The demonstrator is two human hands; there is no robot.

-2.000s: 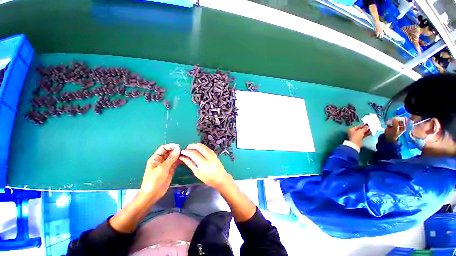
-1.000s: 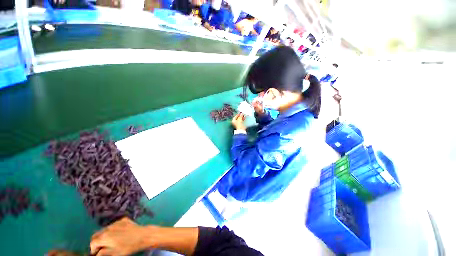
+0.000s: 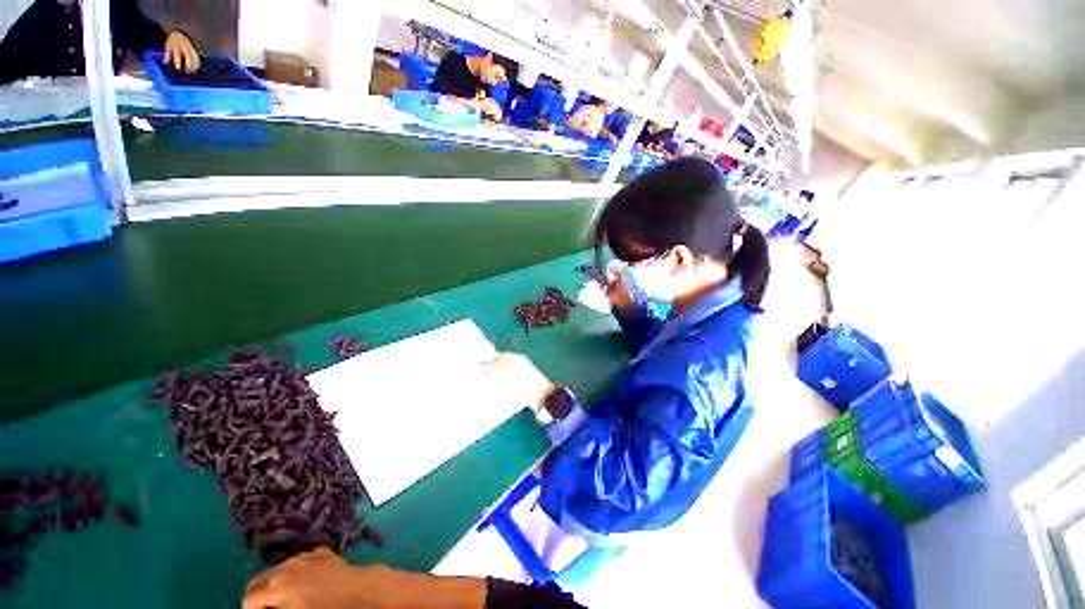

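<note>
A dense heap of small dark brown moulded parts (image 3: 262,440) lies on the green bench in front of me. My right hand (image 3: 312,581) is at the bottom edge of the picture, just below the near end of the heap. Its fingers are cut off by the edge, so I cannot tell whether it holds a part. My left hand is out of the picture. A white sheet (image 3: 411,410) lies flat against the right side of the heap. More dark parts (image 3: 54,506) lie at the far left.
A person in blue workwear (image 3: 654,416) sits at right, one hand over the sheet's edge, near a small dark pile (image 3: 544,309). Blue crates (image 3: 839,547) stand on the floor at right. A green conveyor belt (image 3: 298,262) runs beyond the bench, with workers and blue trays across it.
The view has swung right and up. My left hand has gone out of the picture and my right hand sits at its bottom edge. The neighbour's hand has reached onto the white sheet.
</note>
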